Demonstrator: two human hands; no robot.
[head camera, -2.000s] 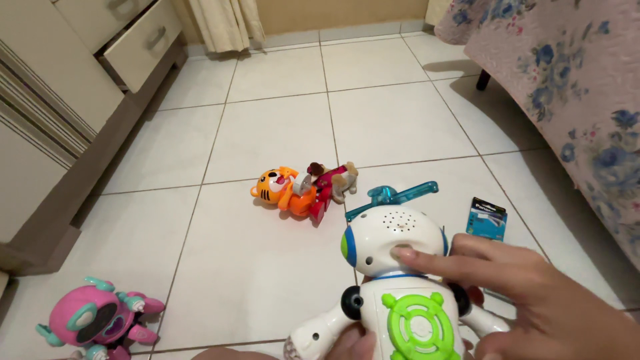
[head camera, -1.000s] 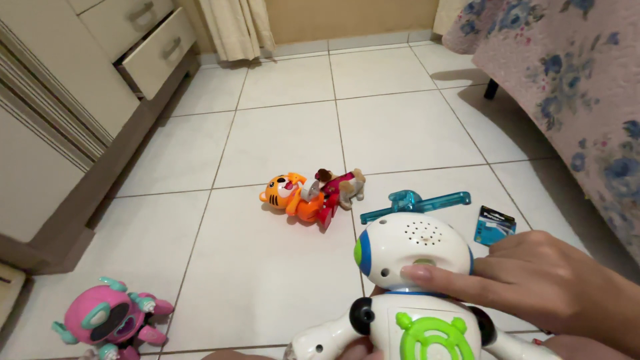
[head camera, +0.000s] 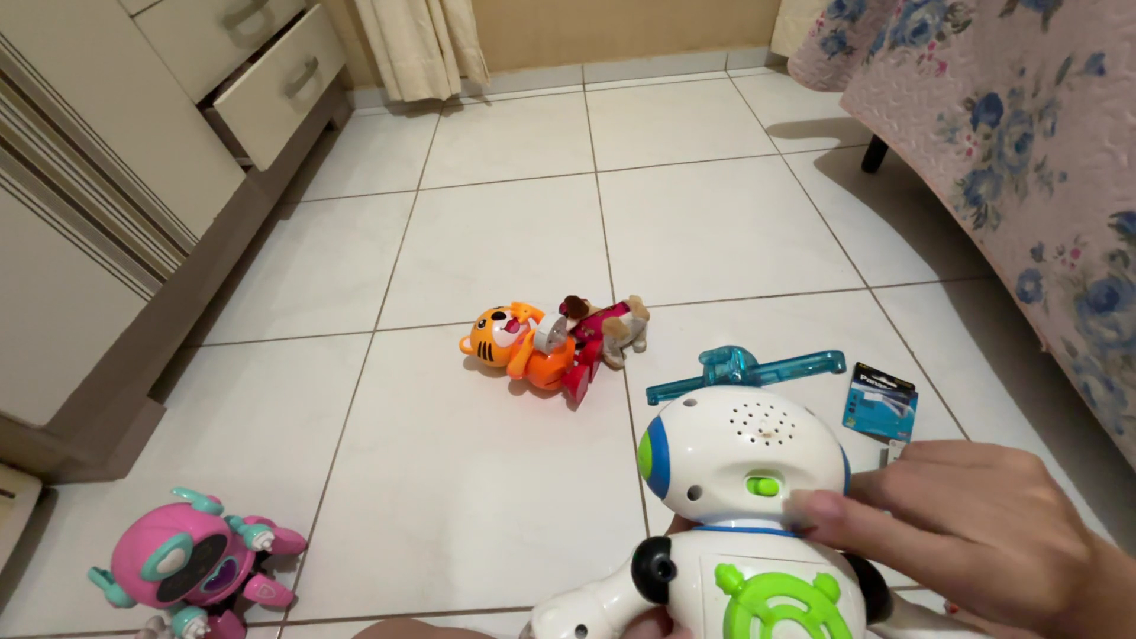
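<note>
A white toy robot (head camera: 754, 470) with blue and green trim is held with its back toward me at the lower right. Its head shows speaker holes and a green switch (head camera: 762, 485). My right hand (head camera: 985, 532) rests against the right side of the head, a fingertip just right of the switch. Mostly hidden behind the robot, my left hand (head camera: 655, 623) supports it from below, with some fingers showing beside the body. Just beyond the head lies a translucent teal plastic toy part (head camera: 745, 371). A battery package (head camera: 880, 404) lies to its right.
An orange tiger toy (head camera: 524, 348) lies mid-floor against a small plush toy (head camera: 612, 328). A pink toy robot (head camera: 200, 564) is at the lower left. A cabinet with an open drawer (head camera: 282, 89) stands left; a floral bedspread (head camera: 1021, 151) hangs at right, above a dark leg (head camera: 874, 154).
My right fingertip has moved right across the back of the toy robot's head, and the green switch now shows fully. My left hand still supports the toy.
</note>
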